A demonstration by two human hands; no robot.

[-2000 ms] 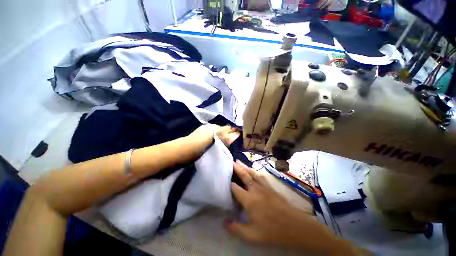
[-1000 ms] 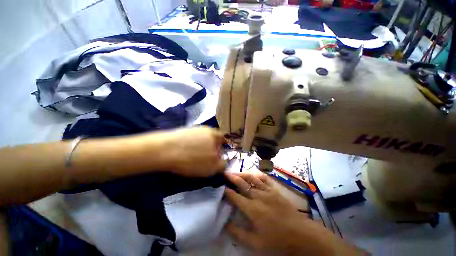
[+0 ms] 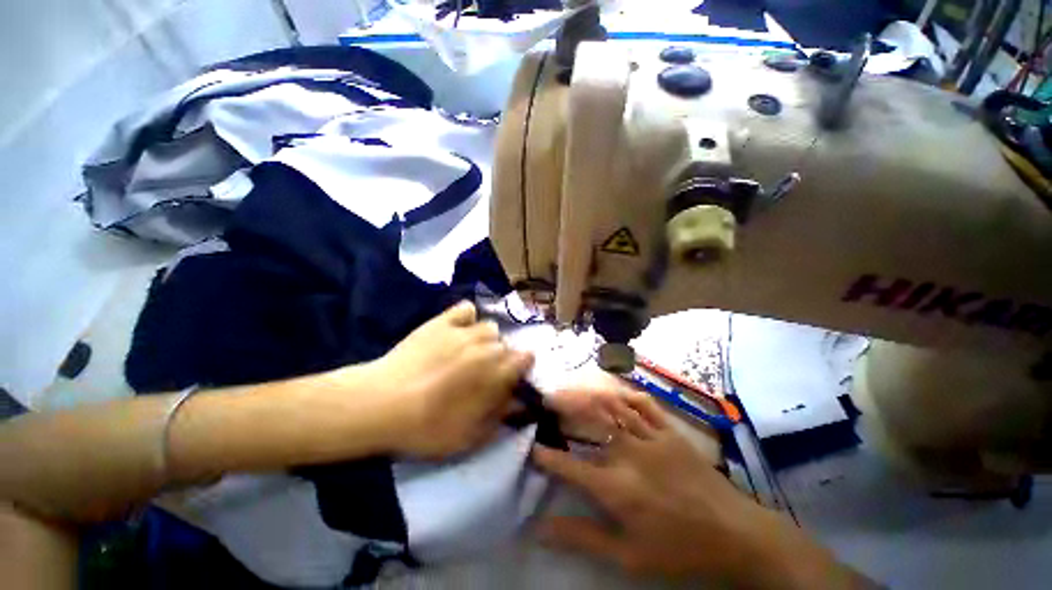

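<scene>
My left hand [image 3: 456, 386] is curled shut on the edge of the navy cloth [image 3: 277, 288], just left of and below the sewing machine's needle area. My right hand [image 3: 646, 467] lies palm down on the table and white cloth, fingers pointing left, fingertips near my left hand. White cloth [image 3: 467, 501] with a navy strip hangs below my left wrist toward the table's front. The cream sewing machine [image 3: 761, 219] with red lettering stands over the work. The presser foot and needle are too blurred to make out clearly.
A heap of white and navy pieces [image 3: 312, 138] lies at the rear left against the white wall. A blue pen [image 3: 681, 403] and an orange-red tool [image 3: 721, 408] lie right of the needle area. Pale flat pieces [image 3: 790, 375] lie beyond them, over navy cloth.
Compared with one second ago, my left hand is slightly lower and away from the needle area, with navy cloth bunched in it. The machine appears higher and larger in view.
</scene>
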